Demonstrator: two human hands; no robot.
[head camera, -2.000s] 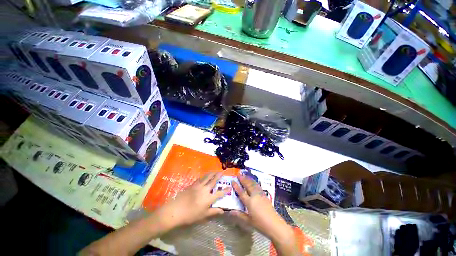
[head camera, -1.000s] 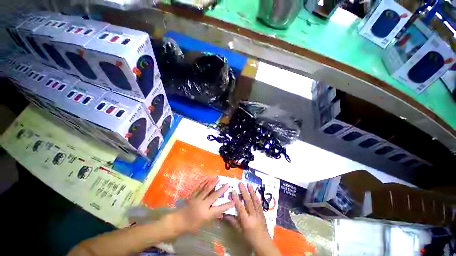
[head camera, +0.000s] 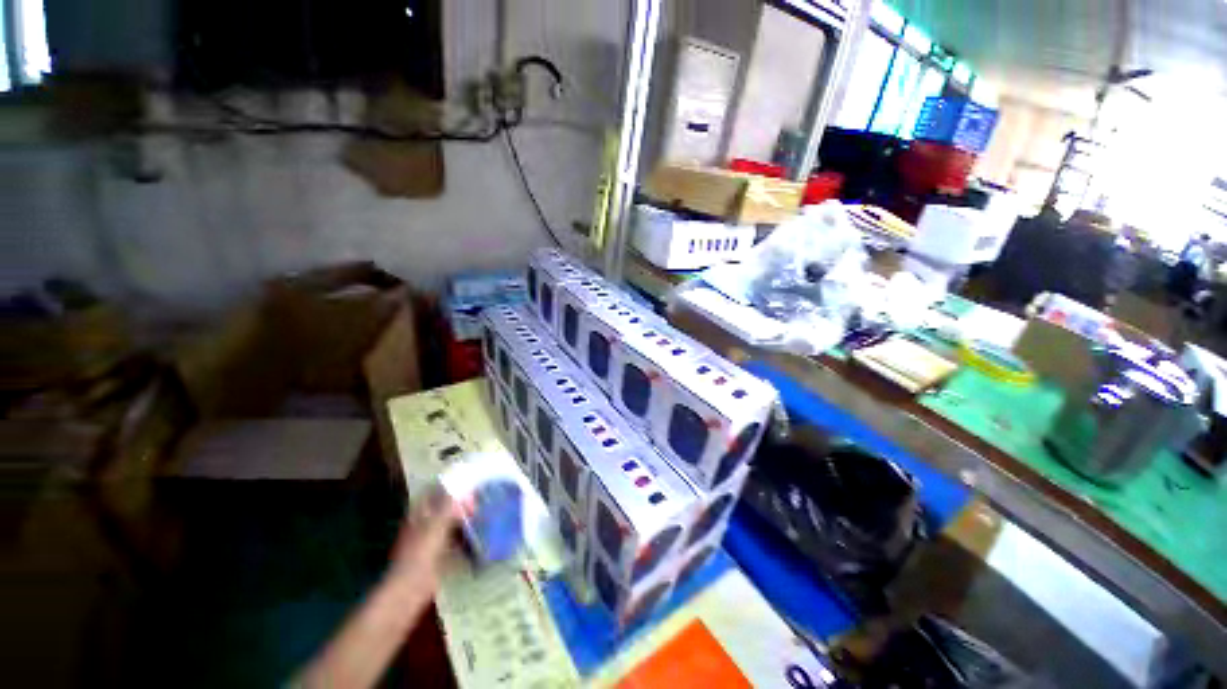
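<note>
My left hand (head camera: 428, 534) is blurred and holds a white retail box (head camera: 497, 518) with a dark product picture. The box is over the yellowish printed sheet (head camera: 509, 622), just left of the finished box stack (head camera: 630, 462). The stack is tiered, with several closed white boxes in rows. My right hand is out of the picture. The orange printed cardboard (head camera: 684, 660) shows at the bottom edge. Part of the black accessory pile (head camera: 811, 676) shows at the bottom.
Black plastic bags (head camera: 837, 505) lie on the blue sheet (head camera: 934, 487) right of the stack. The green shelf (head camera: 1012, 409) holds a silver metal jug (head camera: 1124, 411) and clear crumpled plastic (head camera: 797, 269). An open brown carton (head camera: 318, 384) stands at the left by the wall.
The view has swung left and up. My left hand has moved from the orange cardboard to the left side of the stack, now with a box in it. My right hand has left the picture.
</note>
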